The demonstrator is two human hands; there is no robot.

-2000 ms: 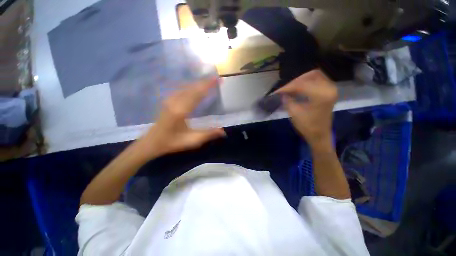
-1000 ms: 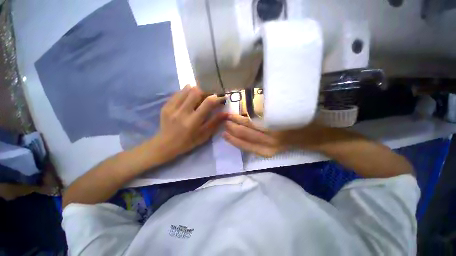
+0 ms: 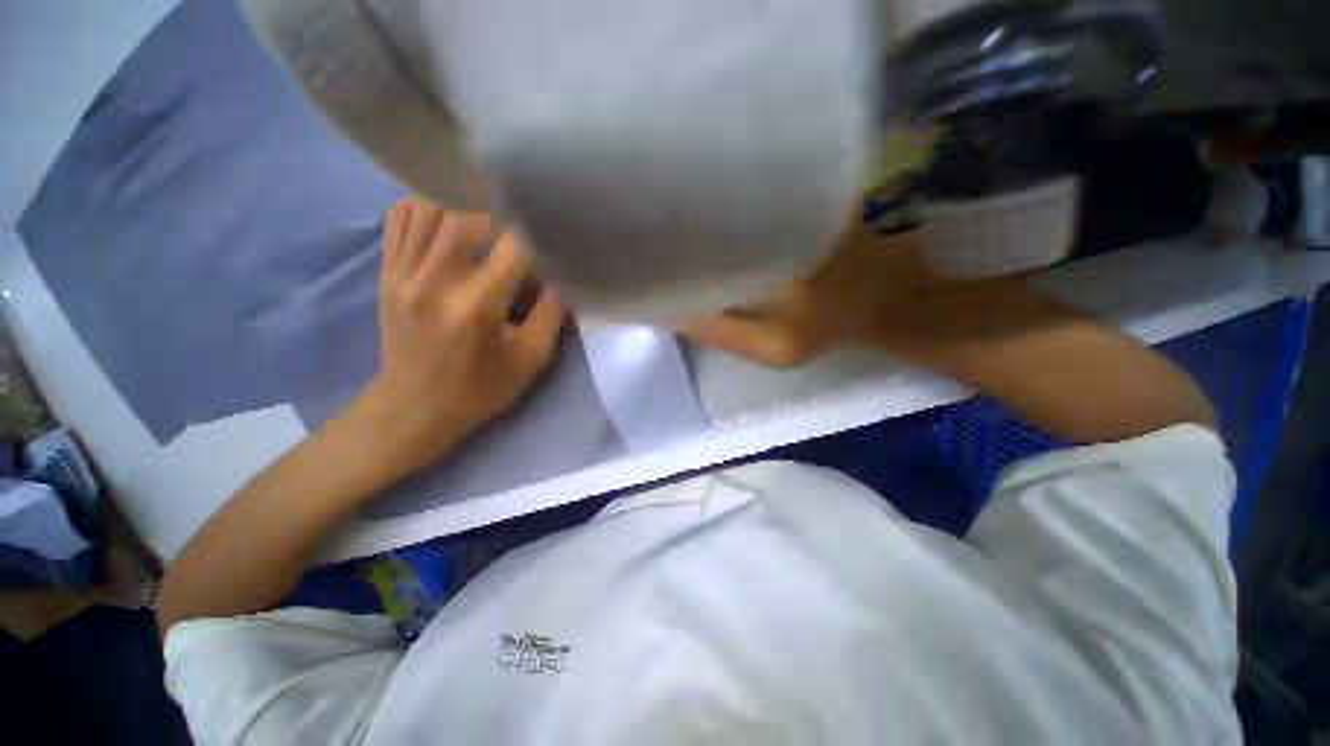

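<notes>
A grey fabric panel (image 3: 496,464) lies on the white table, with a pale strip (image 3: 642,382) along its right side. My left hand (image 3: 464,309) lies on the panel left of the strip, fingers bent; whether it grips cloth cannot be told. My right hand (image 3: 780,324) is at the strip's right side, its fingers partly hidden by the off-white sewing machine head (image 3: 656,131). The needle and presser foot are hidden behind the head.
More grey panels (image 3: 204,219) lie at the left. A folded grey-and-white bundle (image 3: 41,510) is at the far left. A white ribbed knob (image 3: 1004,229) sits on the machine's right. The table's front edge (image 3: 817,426) runs before my body, with blue baskets (image 3: 1006,445) below.
The view has moved closer to the machine head, which now covers the needle area. Earlier my hands were apart and blurred; now both are at the strip, the left one slightly farther from it.
</notes>
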